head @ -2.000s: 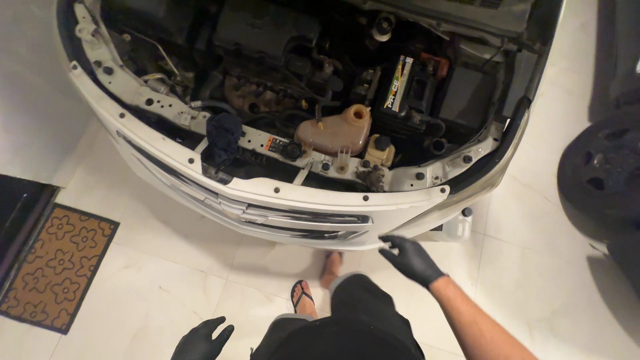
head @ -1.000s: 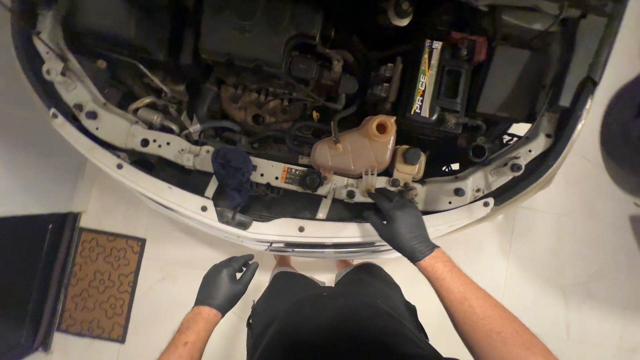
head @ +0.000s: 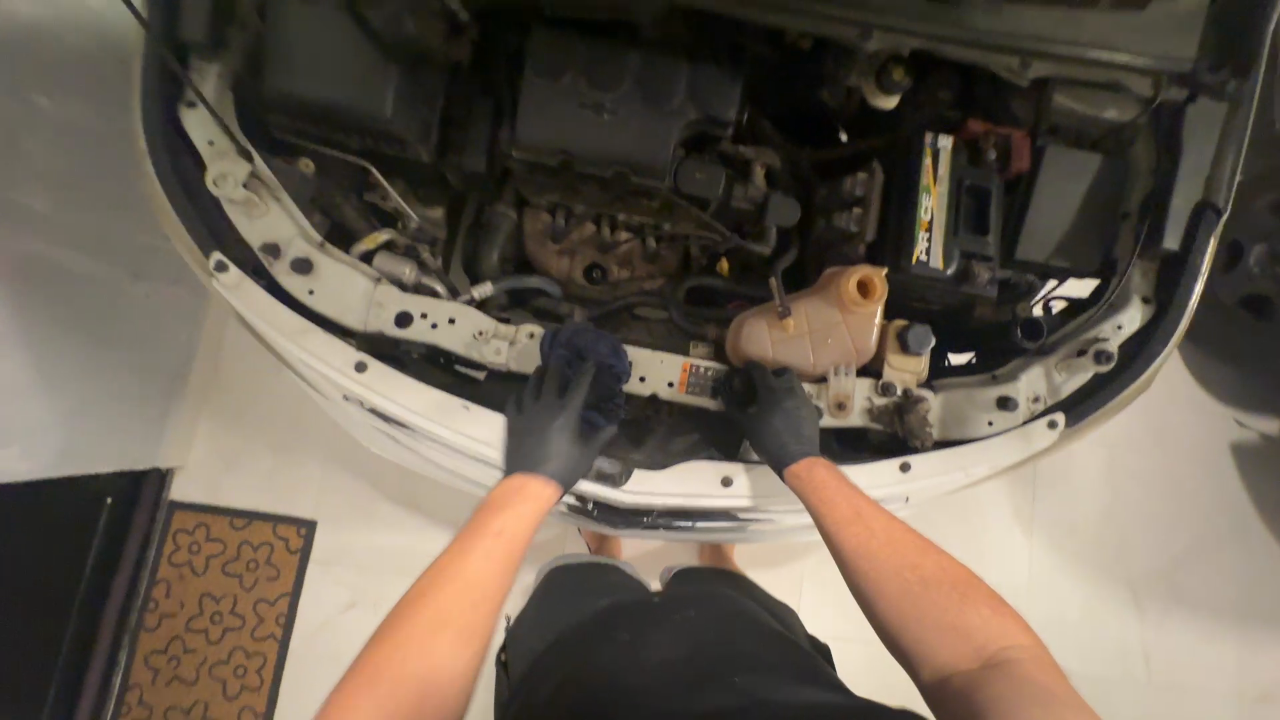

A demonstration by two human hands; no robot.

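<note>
Both my hands wear black gloves and reach over the front of a white car with its engine bay uncovered. My left hand point(head: 557, 428) lies on a crumpled dark blue cloth point(head: 588, 352) on the white front crossmember point(head: 452, 325); whether its fingers grip the cloth is unclear. My right hand point(head: 776, 415) is at a black round cap point(head: 738, 385) on the crossmember, beside an orange and black label point(head: 697, 379). Its fingertips are partly hidden, so its hold cannot be told. Just above it sits the brownish plastic coolant expansion tank point(head: 815, 325), its neck uncapped.
A small reservoir with a dark cap point(head: 908, 350) stands right of the tank. Farther back are the battery point(head: 955, 205) and the black engine cover point(head: 625, 105). The white bumper edge point(head: 680, 485) runs under my wrists. A flowered doormat point(head: 222, 610) lies at lower left.
My left hand has moved up from below the bumper onto the blue cloth. My right hand has shifted left along the crossmember, from near the small reservoir to the black cap.
</note>
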